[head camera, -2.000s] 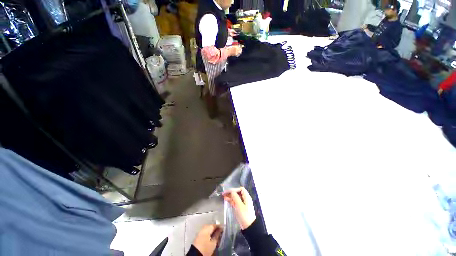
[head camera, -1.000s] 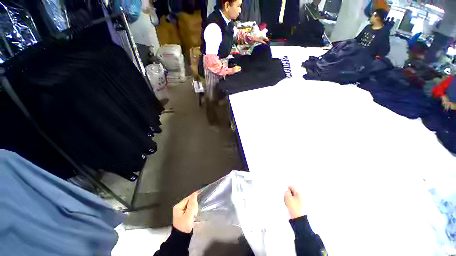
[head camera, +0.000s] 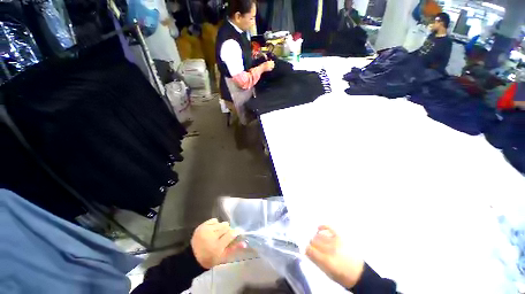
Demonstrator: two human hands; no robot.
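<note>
A clear, shiny poly bag (head camera: 262,221) spans between my hands over the table's near left edge, its lower part hanging down out of the picture. My left hand (head camera: 216,244) is closed on the bag's left side. My right hand (head camera: 331,252) is at the bag's right side with its fingers curled; the film shows up to its fingertips and is hard to see against the white table. A light blue-grey garment (head camera: 52,247) hangs at the lower left, apart from my hands.
Black garments (head camera: 92,120) hang on a rack at the left. The white-topped table (head camera: 368,172) extends right, with a black garment pile (head camera: 288,92) and dark navy garments (head camera: 426,86) at its far side. A person (head camera: 236,63) stands at the far left edge; other people are behind the table.
The film between my hands is now gathered and pulled across. My left hand has turned inward and my right hand has moved lower and closer. The person at the table's far left has shifted left.
</note>
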